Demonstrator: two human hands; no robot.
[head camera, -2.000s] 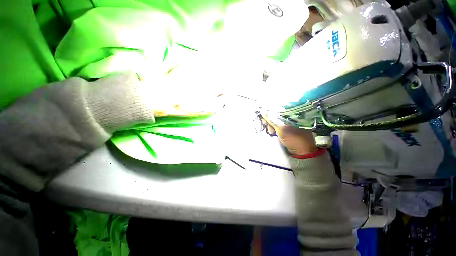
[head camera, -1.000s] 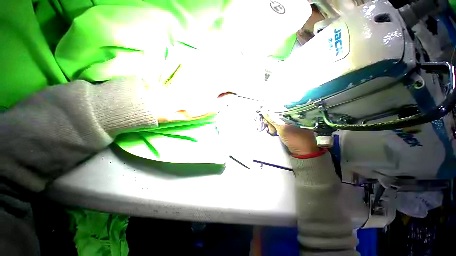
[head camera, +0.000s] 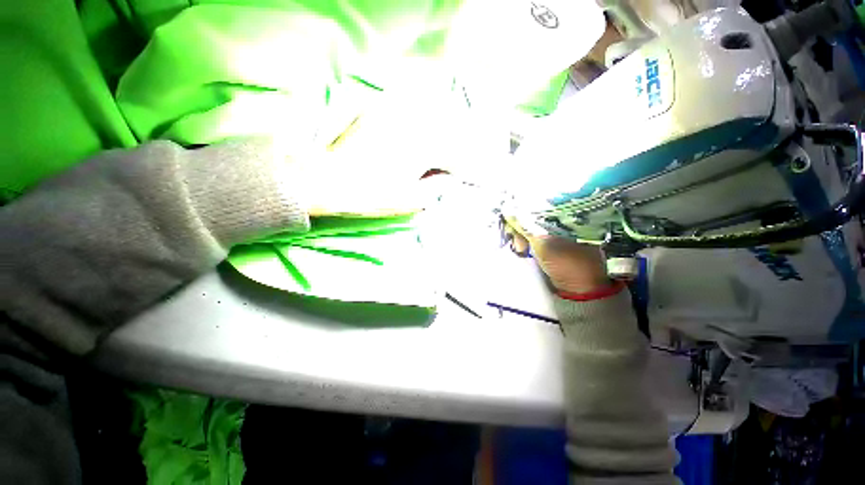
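Observation:
Bright green fabric (head camera: 332, 305) lies on the white table to the left of the sewing machine (head camera: 702, 76), with a larger heap behind it. My left hand (head camera: 365, 201) rests flat on the fabric, mostly washed out by glare; whether its fingers grip the cloth cannot be told. My right hand (head camera: 560, 258), with a red band at the wrist, is under the machine head by the needle area. Its fingertips are bent near small metal parts; glare hides what they touch.
The white table edge (head camera: 313, 390) curves along the front. Thin dark slender items (head camera: 522, 313) lie left of my right wrist. Green fabric (head camera: 194, 440) hangs below the table. Something blue (head camera: 697, 459) shows below at the right.
The view has shifted slightly, so the machine and table sit a little further right. Both hands stay in nearly the same places on the work.

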